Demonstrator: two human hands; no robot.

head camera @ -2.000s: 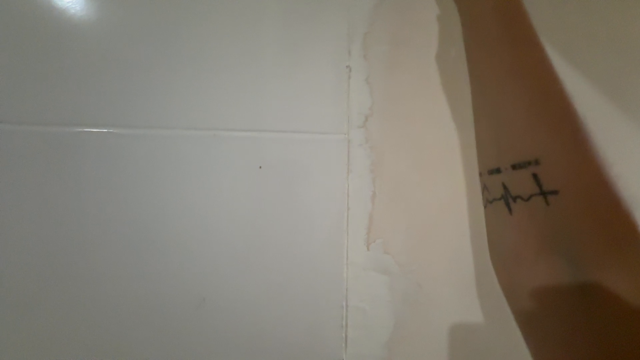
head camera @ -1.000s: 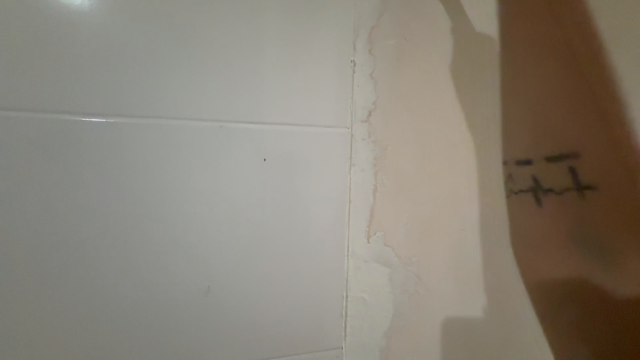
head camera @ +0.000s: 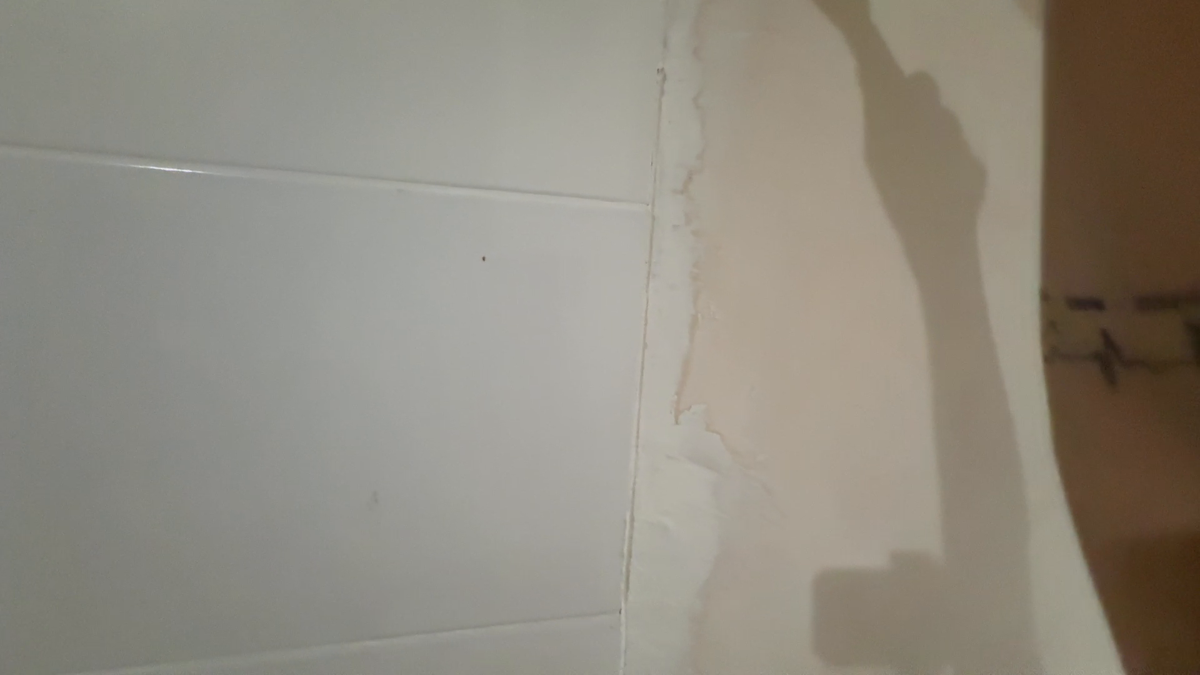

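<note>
A raised forearm with a dark line tattoo runs up the right edge of the view; its hand lies beyond the top of the frame, so what it holds or touches is hidden. Neither of my hands shows. Beside the arm, a shadow of an arm and a closed-looking hand falls on the plastered wall; a thin shape extends upward from the shadow hand. Left of the plaster is a wall of large glossy white tiles.
Rough, uneven filler borders the tiles' vertical edge. A grout joint crosses the tiles near the top, and another lies near the bottom. A blocky shadow falls low on the plaster.
The forearm has shifted right in the view, and more of its shadow, including the hand's outline, now shows on the plaster.
</note>
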